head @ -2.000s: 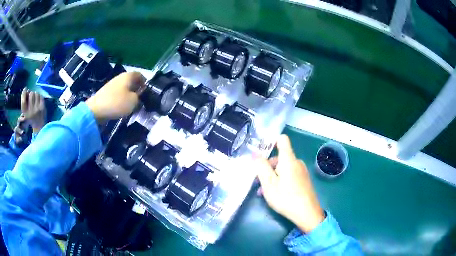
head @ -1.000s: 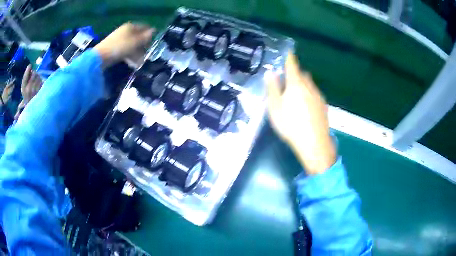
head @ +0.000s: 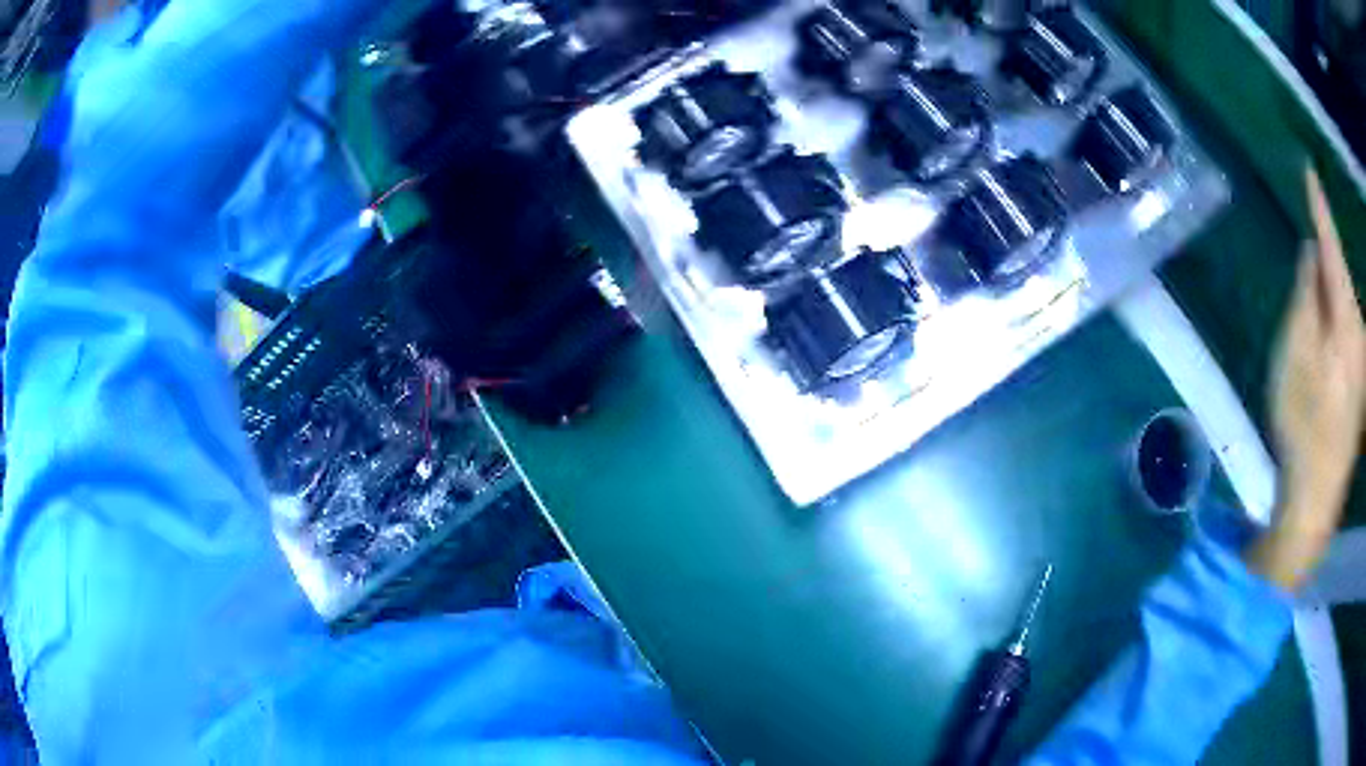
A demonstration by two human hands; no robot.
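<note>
The clear blister tray (head: 817, 472) lies on the green bench at the upper middle, partly over the rail, with several black lens assemblies (head: 842, 322) in its pockets. Its top edge is cut off by the picture. My right hand (head: 1318, 404) is at the far right, beyond the screw cup, seen from the side with fingers extended and not touching the tray; whether it holds anything is hidden. My left hand is out of the picture; only the blue sleeve shows at the left.
The screw cup (head: 1170, 461) stands right of the tray. An electric screwdriver (head: 990, 703) lies at the lower right. Dark housings (head: 517, 285) with red wires sit left of the tray. A dark crate (head: 405, 524) with crinkled film is below the bench edge.
The view has swung and tilted, so the tray appears further right and higher. My right hand has left the tray's edge. My left hand has gone out of the picture. The screwdriver now shows.
</note>
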